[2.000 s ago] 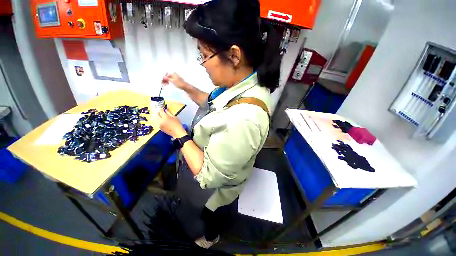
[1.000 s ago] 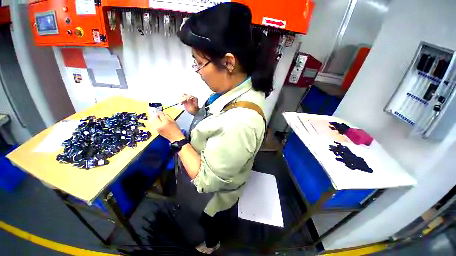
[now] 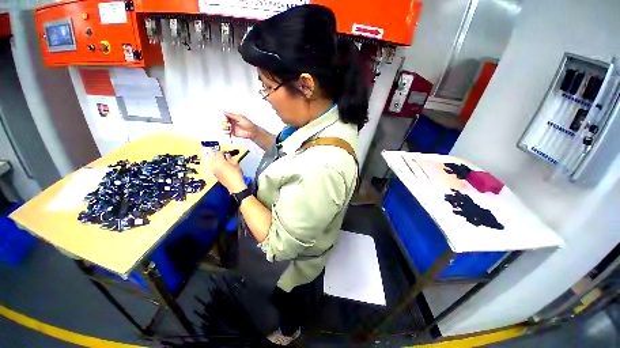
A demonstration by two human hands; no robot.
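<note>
Neither of my hands is in the picture. Thin black strip ends fan out low at the bottom, left of centre, dark against the floor; what holds them is not seen. In front of me a heap of small shiny black parts lies on a yellow-topped table. A person stands side-on at its right end, holding a small white pot with a dark mouth in one hand. Their other hand is raised above it with the fingers together; a thin stick in it is hard to make out.
On the right, a white-topped side table bears flat black pieces and a pink block. An orange machine lines the wall. A white board lies low behind the person. A yellow line crosses the floor.
The person's far hand has moved back and up from the pot since one second ago. The strip ends at the bottom have shifted and show less than two seconds ago. The view has shifted slightly.
</note>
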